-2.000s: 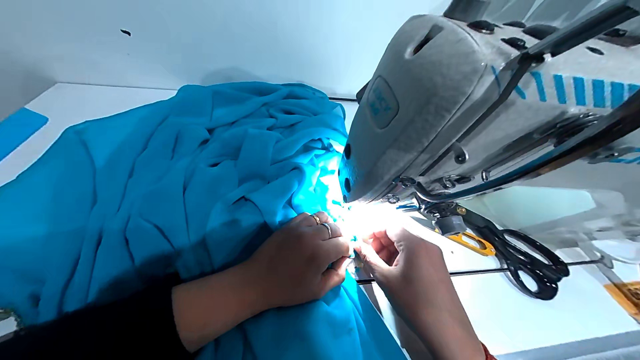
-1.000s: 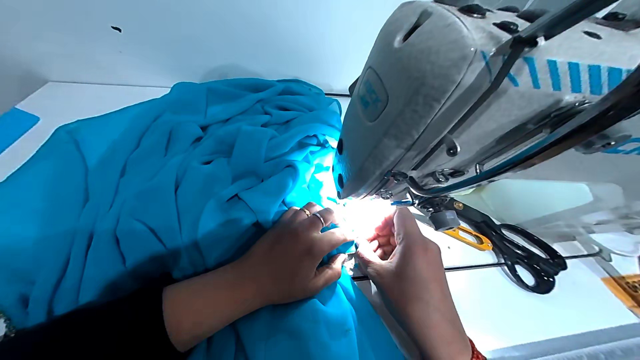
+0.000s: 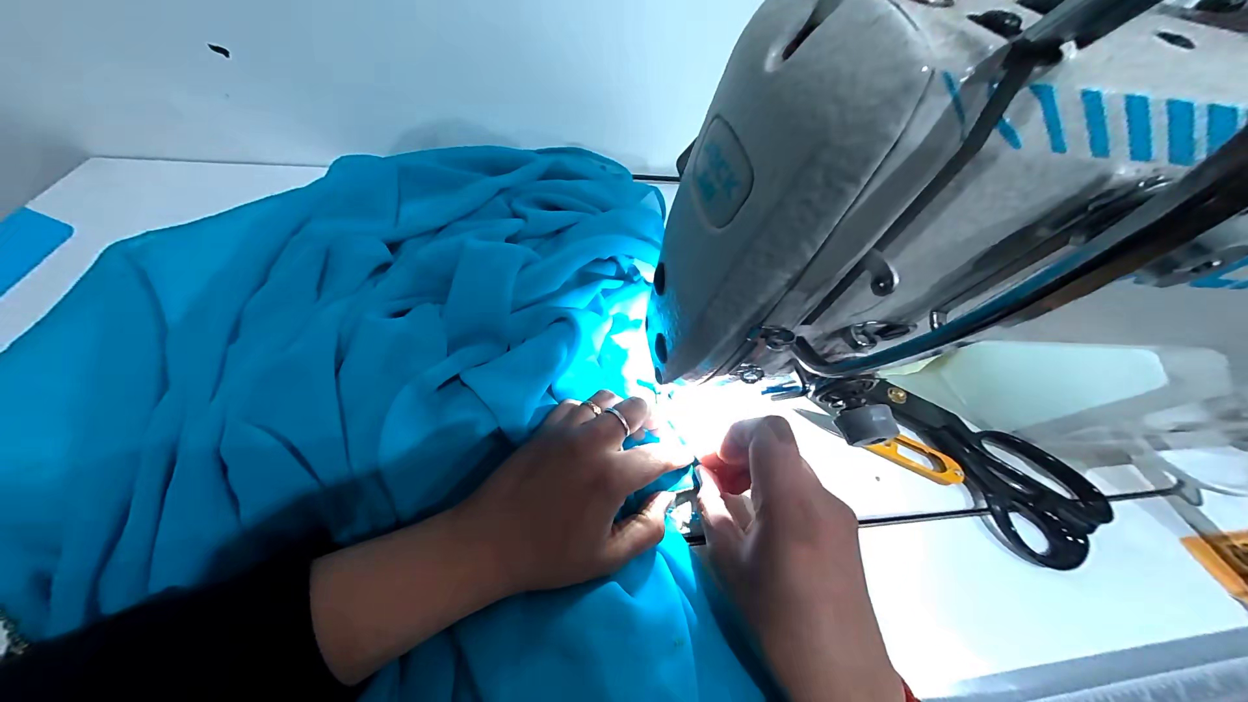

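Observation:
Turquoise fabric (image 3: 409,322) lies in loose folds over the left and middle of the table, reaching under the head of a sewing machine (image 3: 799,175). My left hand (image 3: 585,487), with rings on two fingers, rests on the fabric and pinches its right edge between thumb and index finger. Close to its right, my right hand (image 3: 780,526) has curled fingers with the thumb and index finger at the same fabric edge, just in front of the needle area. Bright lamp glare hides the needle and presser foot.
Black-handled scissors (image 3: 1043,487) lie right of the machine's needle area, beside a small yellow-handled tool (image 3: 916,458). A blue flat item (image 3: 29,244) is at the table's far left. A white wall (image 3: 390,78) stands behind.
My right hand's fingers have shifted slightly at the fabric edge. My left hand stays on the fabric in about the same place.

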